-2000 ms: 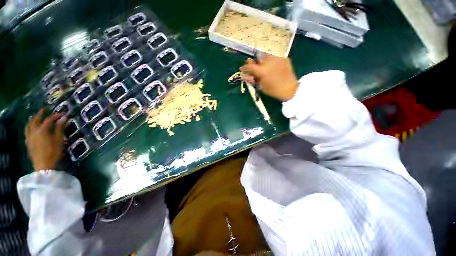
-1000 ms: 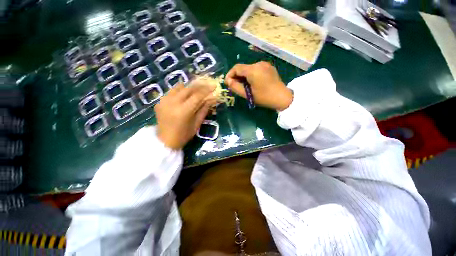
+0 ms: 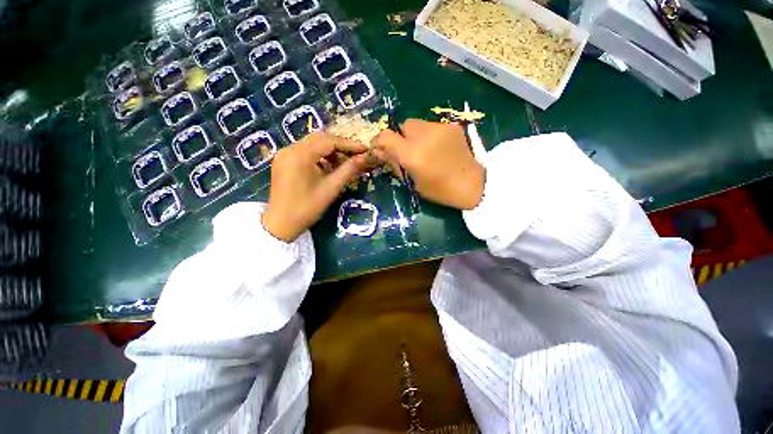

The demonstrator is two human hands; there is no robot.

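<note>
My left hand (image 3: 303, 182) and my right hand (image 3: 436, 161) meet fingertip to fingertip over the heap of cream bits (image 3: 354, 129). What the fingertips pinch is too small to tell. A dark slim tool, perhaps tweezers, shows partly under my right hand. One silvery-edged housing (image 3: 358, 218) lies on the green mat just below my hands. The clear blister tray (image 3: 129, 197) with rows of housings lies to the left and behind. My hands hide part of the heap.
A white parts box (image 3: 485, 71) of cream bits stands at the back right. A small cream-yellow cluster (image 3: 458, 113) lies behind my right hand. White boxes (image 3: 648, 42) with dark metal tools are at upper right. Dark ridged stacks (image 3: 19, 229) stand at far left.
My left hand came from the tray to the heap, and a housing now lies on the mat. My right hand moved left; the two hands' fingertips have come together.
</note>
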